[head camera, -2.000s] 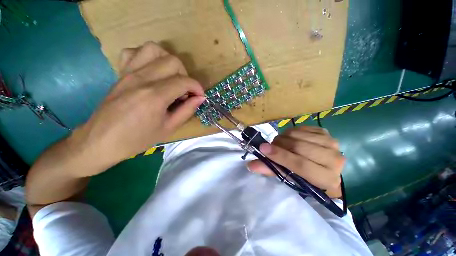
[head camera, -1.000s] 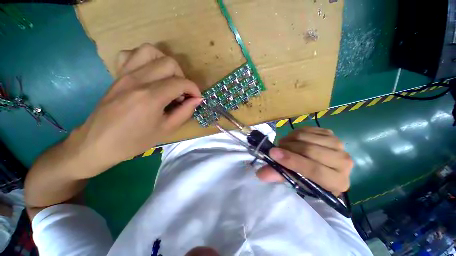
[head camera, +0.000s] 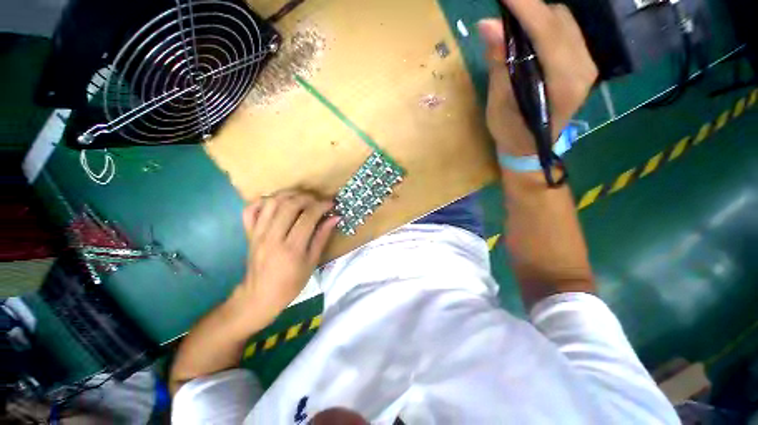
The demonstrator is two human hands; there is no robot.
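Note:
The green PCB panel (head camera: 367, 192) with rows of silvery parts lies near the front edge of the tan board (head camera: 399, 91). A narrow green strip (head camera: 339, 114) runs from its far corner. My left hand (head camera: 291, 232) is at the panel's left end, fingertips together at its edge; whether they pinch a small part is too small to tell. My right hand (head camera: 544, 83) is raised at the upper right, closed around the black handle of the soldering iron (head camera: 525, 83). The iron's tip is out of the picture. A light blue band (head camera: 532, 159) is around my right wrist.
A black fan with a round wire grille (head camera: 196, 79) stands at upper left, with a heap of fine pale pieces (head camera: 291, 62) beside it. A pile of red and silvery wires (head camera: 108, 245) lies at left. A black box (head camera: 602, 37) is behind my right hand.
My right hand has lifted the iron off the panel and moved far up and right. The view has shifted, so the fan now shows. My left hand remains at the panel's left end.

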